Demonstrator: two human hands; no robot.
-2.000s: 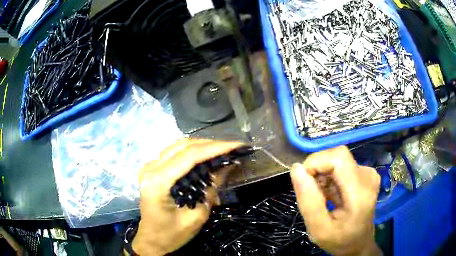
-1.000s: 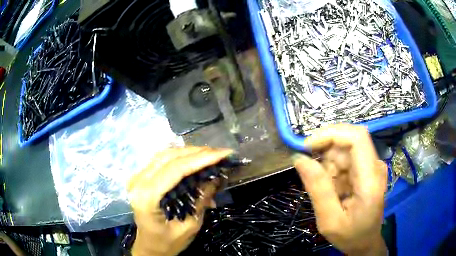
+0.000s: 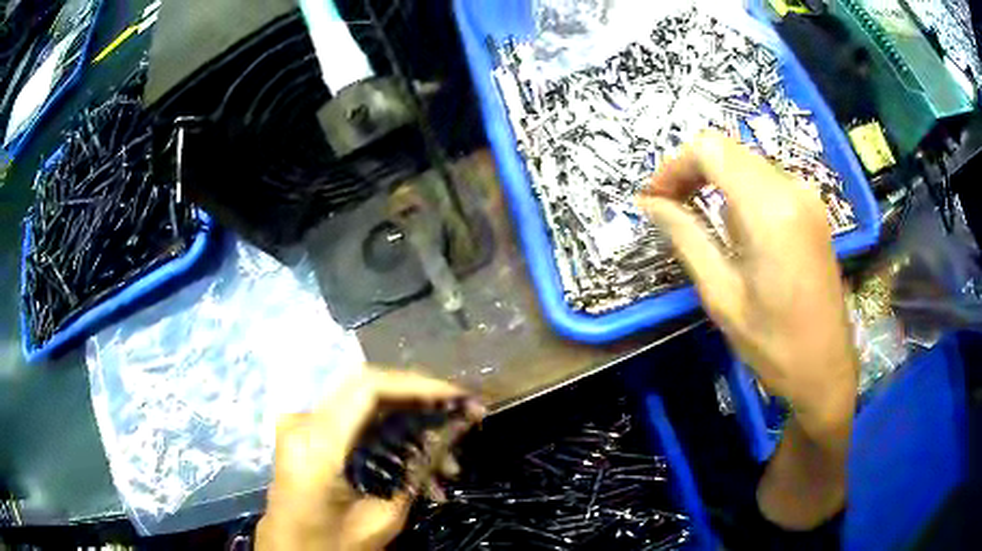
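Note:
My left hand (image 3: pixel 350 452) is closed around a bunch of black slender parts (image 3: pixel 401 450) with small shiny ends, at the bench edge. My right hand (image 3: pixel 754 242) is over the right blue tray (image 3: pixel 608 326), thumb and index fingertips close together above the silver metal parts (image 3: pixel 603 140). Whether it pinches a part cannot be told. The soldering iron (image 3: pixel 336 48) sits in a dark metal clamp (image 3: pixel 369 113), its barrel pointing down. No hand touches the iron.
A left blue tray (image 3: pixel 118 307) holds black parts. A clear plastic bag (image 3: pixel 205 377) lies beside it. A dark stand base (image 3: pixel 361 291) is below the iron. Loose black parts (image 3: pixel 560 484) lie in the lower bin. A green box (image 3: pixel 905 75) is at upper right.
My right hand has moved up and over the silver parts. My left hand has dropped away from the iron tip, still around the black parts. The camera view has shifted, moving the trays left.

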